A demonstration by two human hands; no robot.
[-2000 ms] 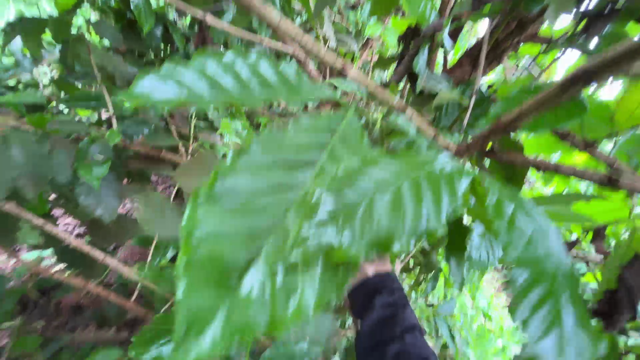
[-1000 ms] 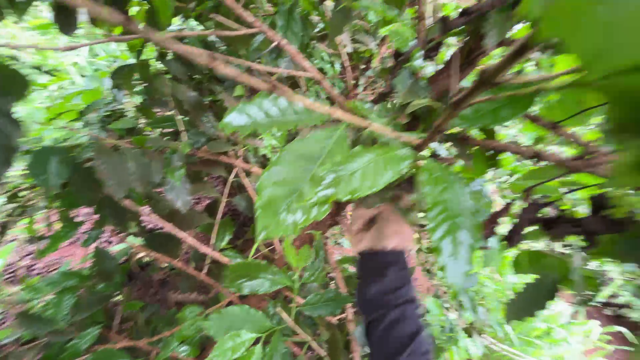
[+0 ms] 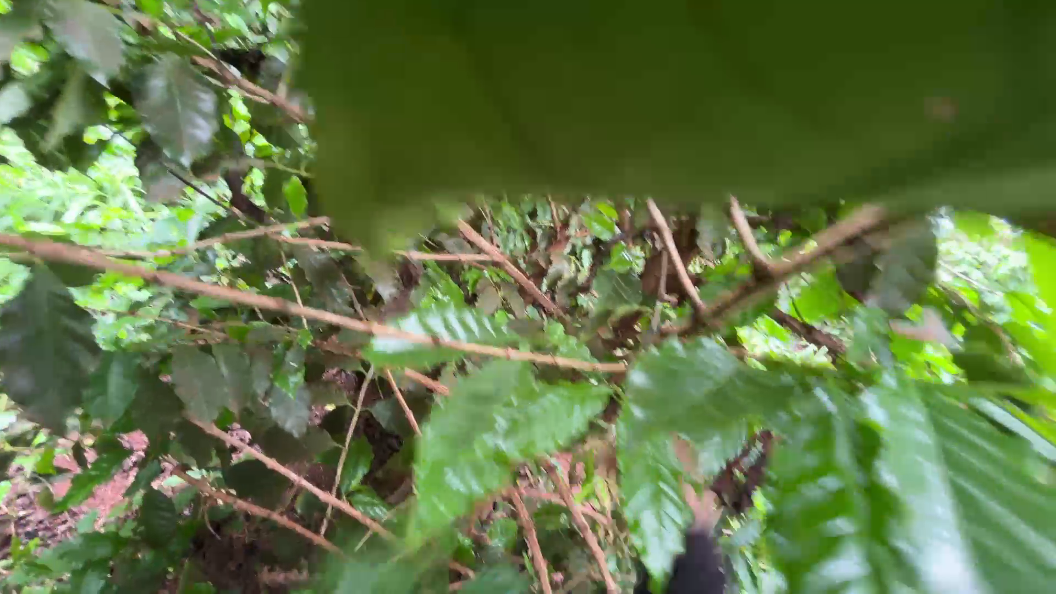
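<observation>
A hand in a dark sleeve, which looks like my right hand (image 3: 700, 499), is at the lower middle right. Leaves hide most of it, and its grip cannot be made out. Nearest to it hangs a glossy, wavy-edged green leaf (image 3: 656, 487); another such leaf (image 3: 495, 437) is to the left. Above them a thin brown branch (image 3: 330, 318) runs from the left edge toward a thicker branch (image 3: 767, 280). My left hand is not identifiable. A small pale patch (image 3: 924, 326) at the right is too blurred to name.
A large blurred green leaf (image 3: 660, 99) very close to the camera covers the upper middle and right. Broad leaves (image 3: 858, 487) crowd the lower right. Bare stems (image 3: 289, 470) cross at the lower left, above reddish soil (image 3: 107, 487).
The view has shifted, and a large leaf now blocks its upper part. The hand, plain to see beside the leaves one second ago, is now mostly hidden behind foliage.
</observation>
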